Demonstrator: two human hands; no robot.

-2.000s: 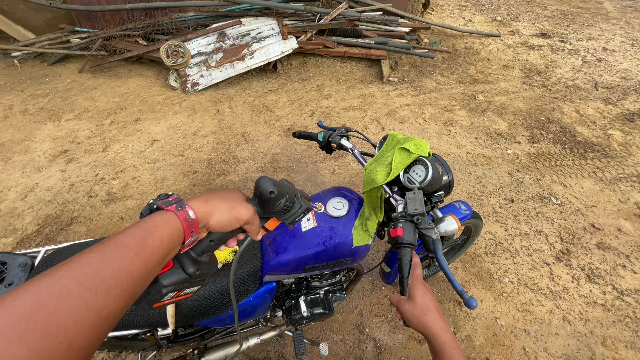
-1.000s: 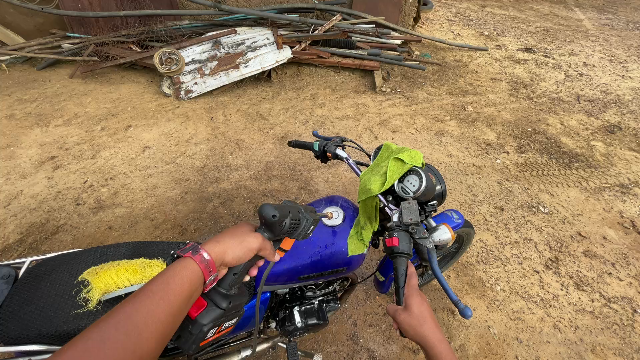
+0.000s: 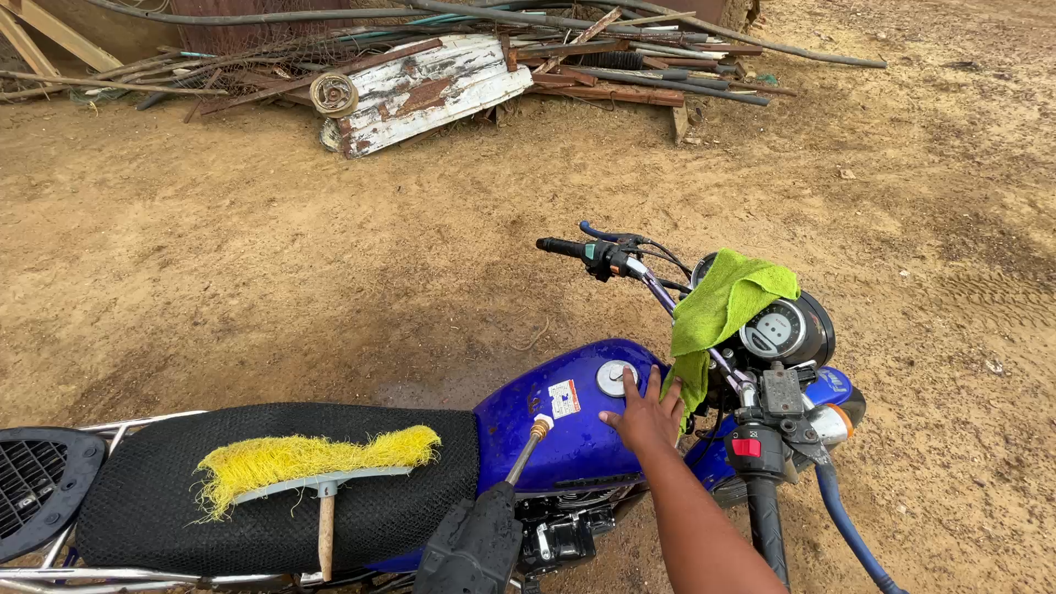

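Note:
My right hand (image 3: 649,415), fingers spread, rests on the blue fuel tank (image 3: 528,404) of a motorcycle, by the round metal fuel cap (image 3: 617,378). My left hand is out of view. A black pressure-washer gun (image 3: 474,536) with a metal lance and brass-coloured nozzle (image 3: 541,426) rises from the bottom edge and points at the tank; what holds it is hidden. A green cloth (image 3: 726,305) drapes over the handlebar beside the speedometer (image 3: 773,330). On the black mesh seat (image 3: 165,495) lies a brush with yellow bristles (image 3: 322,462) and a wooden handle (image 3: 327,536).
The right handlebar grip (image 3: 766,528) and blue brake lever (image 3: 846,511) stick out near my right forearm. A rear rack (image 3: 58,549) is at the left. Behind the motorcycle, across bare dirt ground, lies a pile of pipes, boards and a peeling white panel (image 3: 437,91).
My right hand has left the right handlebar grip and is on the tank. My left hand has gone out of view, and the washer gun is lower in view. More of the brush shows.

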